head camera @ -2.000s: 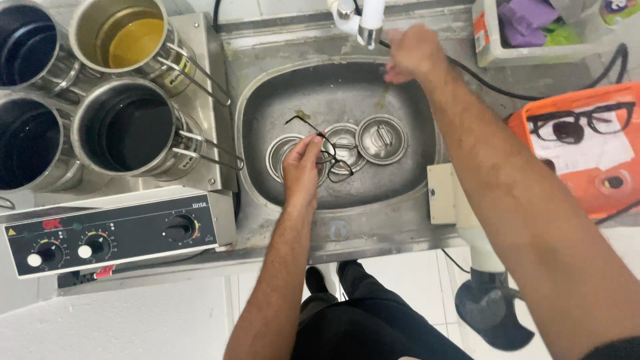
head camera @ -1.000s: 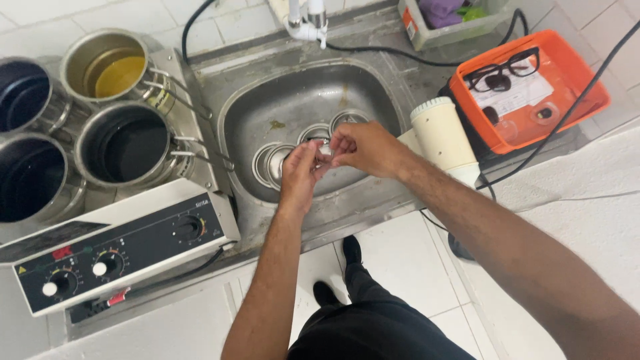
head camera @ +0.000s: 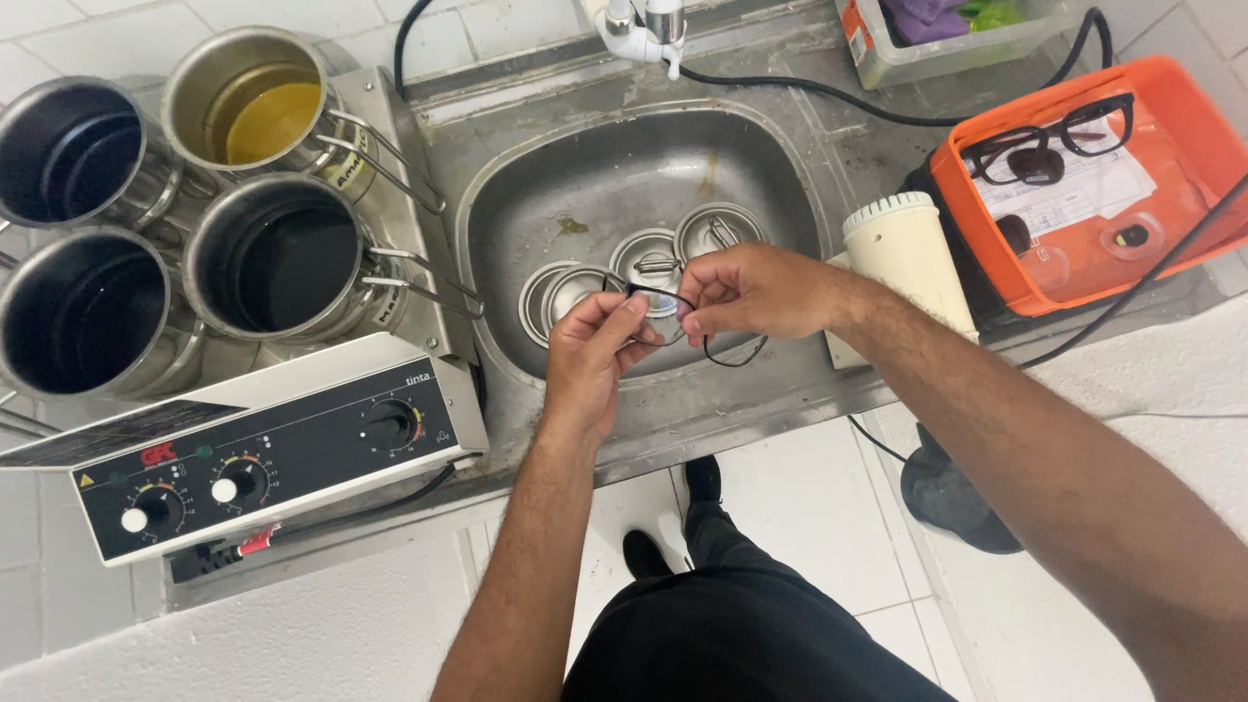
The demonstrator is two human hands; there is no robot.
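Over the front of the steel sink [head camera: 634, 161], my left hand [head camera: 597, 341] holds a pair of thin dark-framed eyeglasses [head camera: 733, 363] by one side of the frame. The fingers of my right hand [head camera: 751, 292] pinch the same glasses near a lens, just right of my left fingers. Part of the frame is hidden behind both hands. Below them in the basin lie several round steel lids [head camera: 720, 230], some overlapping, with wire handles. The white faucet [head camera: 643, 34] is above the basin's back edge.
At left, a heating unit with dials [head camera: 263, 468] holds several steel pots [head camera: 283, 255] of dark and yellow liquid, handles toward the sink. Right of the sink are a cream hair dryer or heat gun [head camera: 907, 258] and an orange tray [head camera: 1194, 185] with black-framed glasses [head camera: 1097, 125]. A black cable [head camera: 829, 90] crosses behind.
My right hand has come down from beside the faucet to the glasses at my left hand. Both hands now hold the glasses over the lids. The view has shifted somewhat.
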